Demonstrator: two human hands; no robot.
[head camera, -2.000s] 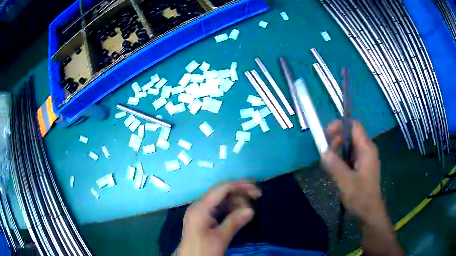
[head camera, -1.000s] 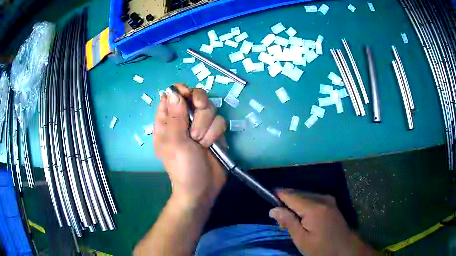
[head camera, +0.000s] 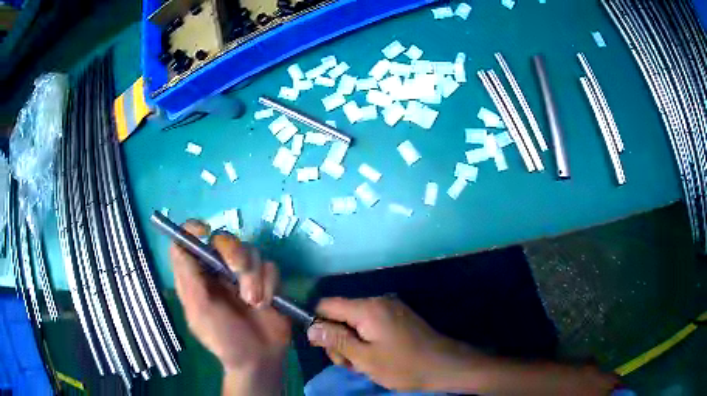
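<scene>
A dark silver metal tube (head camera: 192, 246) slants down to the right over the bench's front edge. My left hand (head camera: 232, 298) is closed around its middle, and the upper left end sticks out past the fingers. My right hand (head camera: 372, 336) grips the lower right end with thumb and fingers. The fingers hide parts of the tube, so I cannot tell if it is one piece or joined. Many white plastic pieces (head camera: 419, 114) lie scattered on the green bench. A single thin tube (head camera: 306, 121) lies among them.
Thin tubes (head camera: 512, 120) and a thicker tube (head camera: 551, 116) lie at the bench's right. Long tubes overhang at the left (head camera: 101, 224) and right (head camera: 659, 93). A blue parts bin (head camera: 256, 58) stands at the back, beside an orange striped label (head camera: 130, 110). A clear bag (head camera: 37, 143) lies left.
My right hand has moved left, closer to my left hand. The tube's upper end now sticks out further beyond my left hand, which sits lower. The view has shifted slightly.
</scene>
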